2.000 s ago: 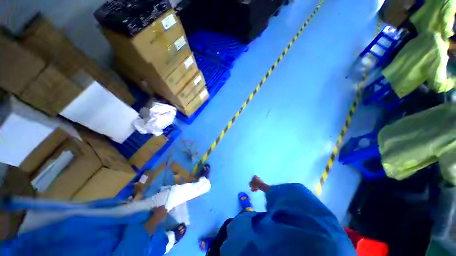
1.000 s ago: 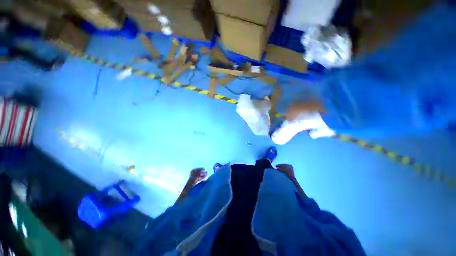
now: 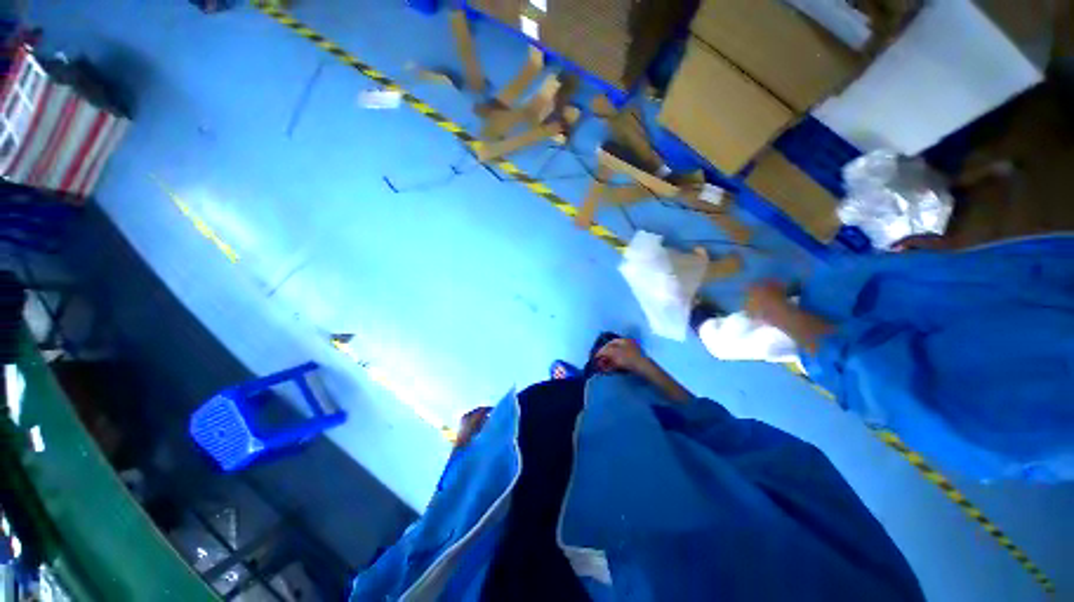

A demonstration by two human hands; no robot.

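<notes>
My left hand [image 3: 471, 426] is small at the lower centre, partly hidden by my blue smock. My right hand [image 3: 621, 356] hangs right of it, its fingers seeming loosely curled, over a shoe. I see nothing held in either, but both are too small and blurred to tell the finger pose. Brown cardboard scraps [image 3: 518, 132] lie heaped by the yellow-black tape, with thin dark bands among them. Beyond them stand brown cartons [image 3: 730, 108] and a white box [image 3: 930, 77] on blue pallets. A crumpled, shiny plastic bag [image 3: 893, 200] lies beside them.
Another person in a blue smock [image 3: 954, 353] and white trousers is close on the right, a hand [image 3: 787, 312] low at their side. A blue stool [image 3: 265, 414] stands left, near the green-topped line [image 3: 100, 517]. A red-and-white stack [image 3: 65, 129] is at upper left.
The view has turned: floor, scraps and cartons are tilted differently, and the stool shows more clearly. My right hand appears higher in front of my smock; the other person is lower at the right.
</notes>
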